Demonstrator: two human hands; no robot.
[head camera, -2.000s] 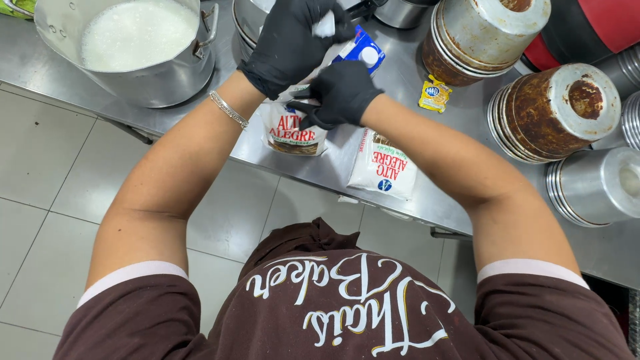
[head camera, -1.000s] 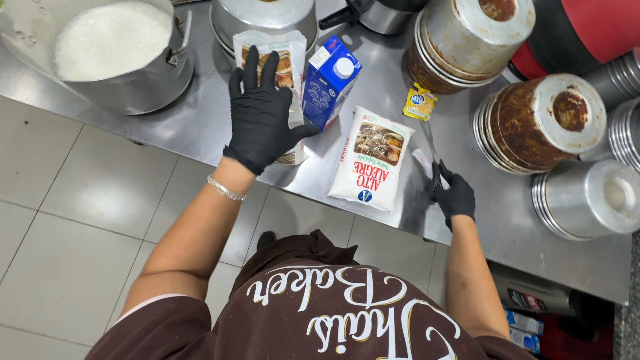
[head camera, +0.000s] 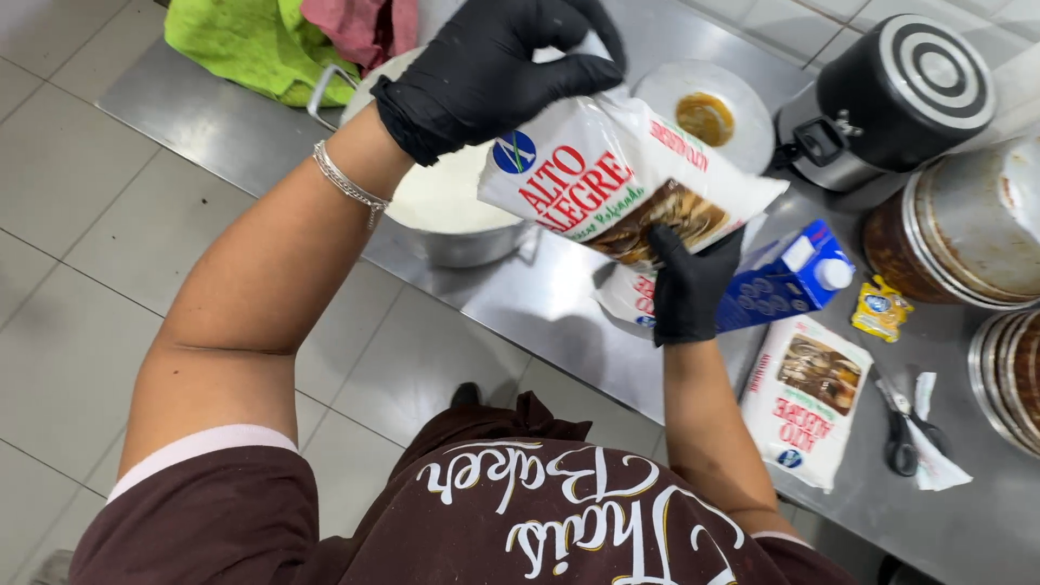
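Note:
Both my hands wear black gloves and hold a printed white bag of refined sugar (head camera: 569, 191), tilted over the near side of a metal pot (head camera: 463, 244) with white contents. My left hand (head camera: 512, 73) pinches the bag's upper left end. My right hand (head camera: 695, 280) supports its lower right part. Behind that hand, another sugar bag (head camera: 626, 294) is partly hidden, beside a blue carton with a white cap (head camera: 776, 280). A further sugar bag (head camera: 808, 398) lies flat on the metal table, next to black-handled scissors (head camera: 906, 422) and cut white scraps (head camera: 938, 459).
A small yellow packet (head camera: 881, 309) lies near stacked metal pans (head camera: 959, 227). Behind are a black and steel appliance (head camera: 886, 97) and an upturned metal pan with a brown stain (head camera: 751, 97). Green cloth (head camera: 260, 49) and pink cloth (head camera: 366, 28) lie beside the pot.
A sugar bag has been lifted from the table and brought to the pot. My right hand has left the scissors and now holds the bag. The view has swung toward the pot.

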